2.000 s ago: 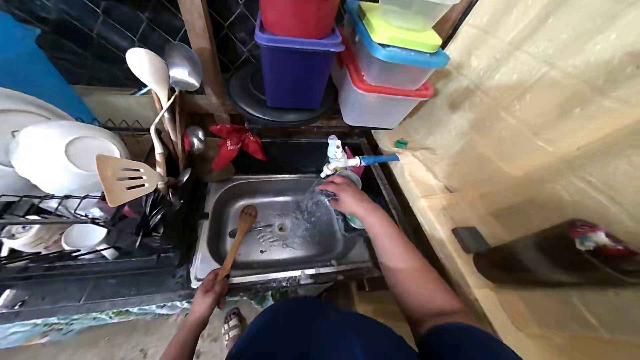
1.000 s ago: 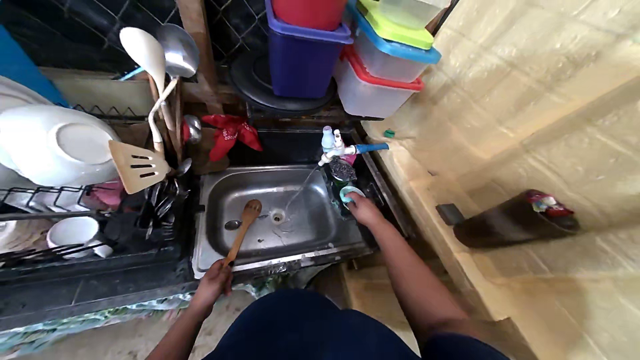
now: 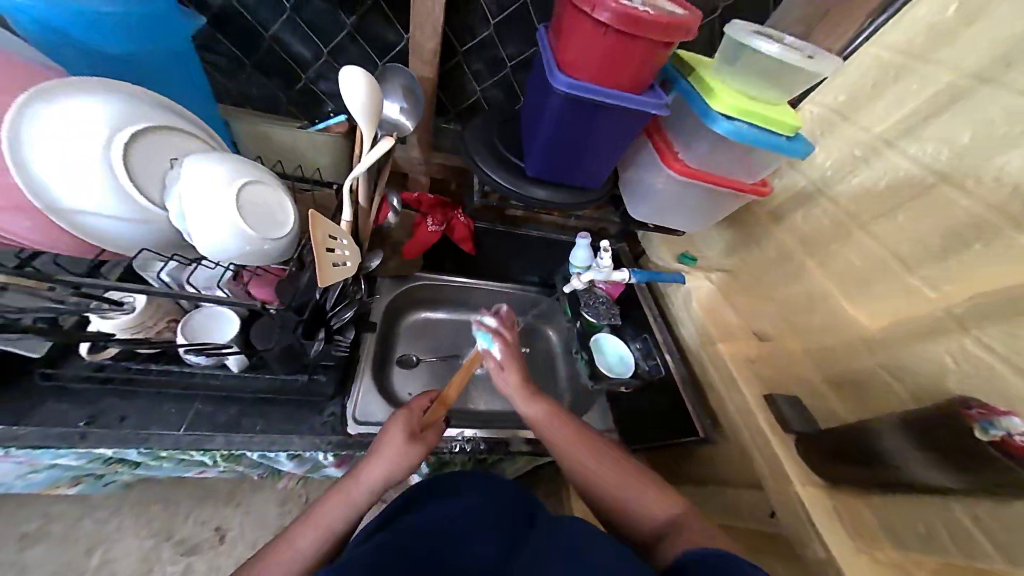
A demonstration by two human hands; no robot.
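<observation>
My left hand (image 3: 408, 436) grips the handle of a wooden spoon (image 3: 456, 390) at the front edge of the steel sink (image 3: 396, 320). Over the basin, my right hand (image 3: 504, 352) presses a soapy, pale scrubber (image 3: 486, 334) around the spoon's upper end, so the spoon's bowl is hidden. A metal spoon (image 3: 410, 362) lies on the basin floor. The white tap (image 3: 588, 278) with a blue pipe stands at the right, a thin stream of water coming from it. Beside it, a small pale green bowl (image 3: 613, 356) sits in a black tray.
A black dish rack (image 3: 192, 384) with bowls and mugs (image 3: 210, 332) stands left. Upright utensils, among them a slotted spatula (image 3: 334, 252), rise beside the sink. Plastic tubs (image 3: 592, 112) are stacked behind it. A red cloth (image 3: 436, 224) hangs at the back. A dark holder (image 3: 912, 448) projects at right.
My right hand has moved left from the small bowl beside the tap to the wooden spoon, now with a soapy scrubber. The left hand still holds the spoon, which is raised over the basin.
</observation>
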